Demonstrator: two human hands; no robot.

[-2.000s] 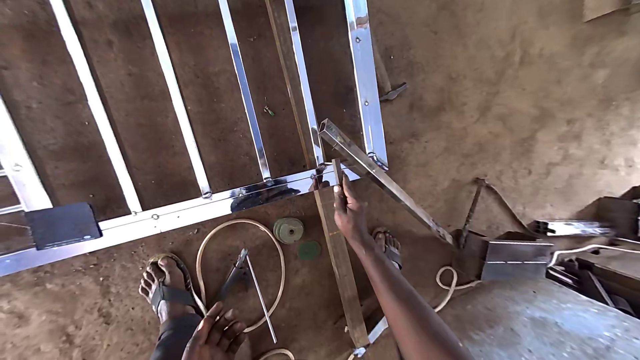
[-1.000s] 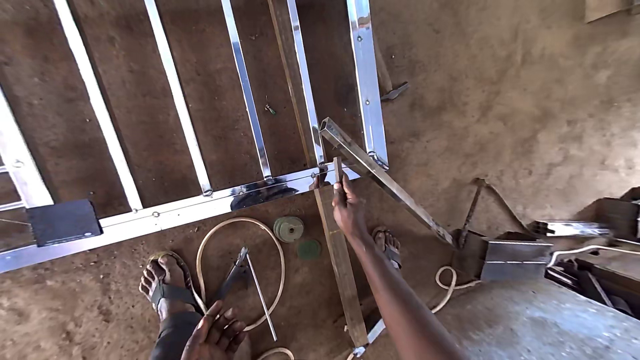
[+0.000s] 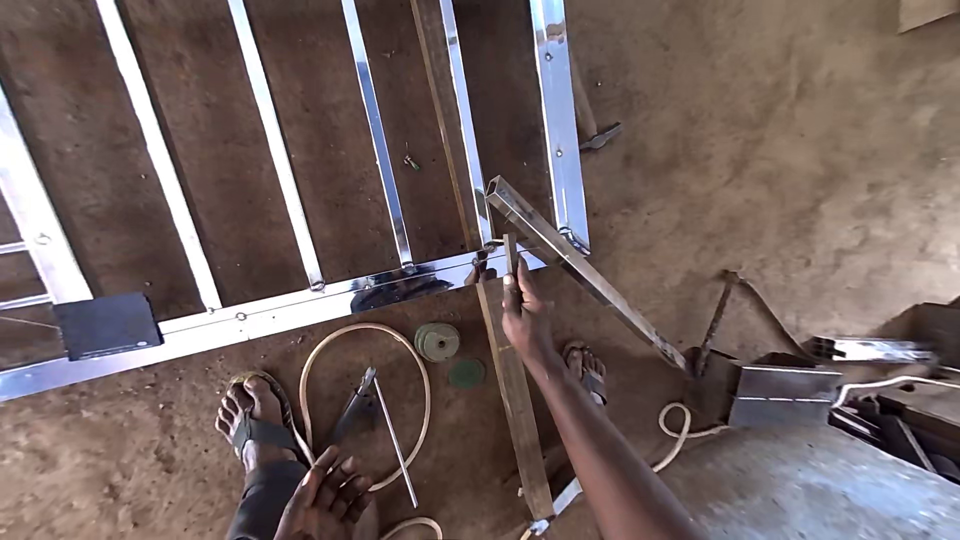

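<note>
My right hand (image 3: 526,311) grips a short narrow flat bar (image 3: 511,253), whose upper end lies over the bottom rail of a shiny metal frame (image 3: 285,309) with several upright bars. Beside it, a square metal tube (image 3: 581,266) slants across the frame's lower right corner. A wooden plank (image 3: 515,405) passes under the frame and runs below my right hand. Low in the view is my left hand (image 3: 328,491), empty, with its fingers apart and slightly curled. Just above it lie an electrode holder (image 3: 356,401) and a thin rod (image 3: 395,442).
A loop of pale cable (image 3: 427,390) and round discs (image 3: 437,343) lie between my feet. A dark plate (image 3: 109,326) rests on the frame at left. A hammer (image 3: 601,136) lies right of the frame. Metal pieces (image 3: 784,394) and more cable are on the right.
</note>
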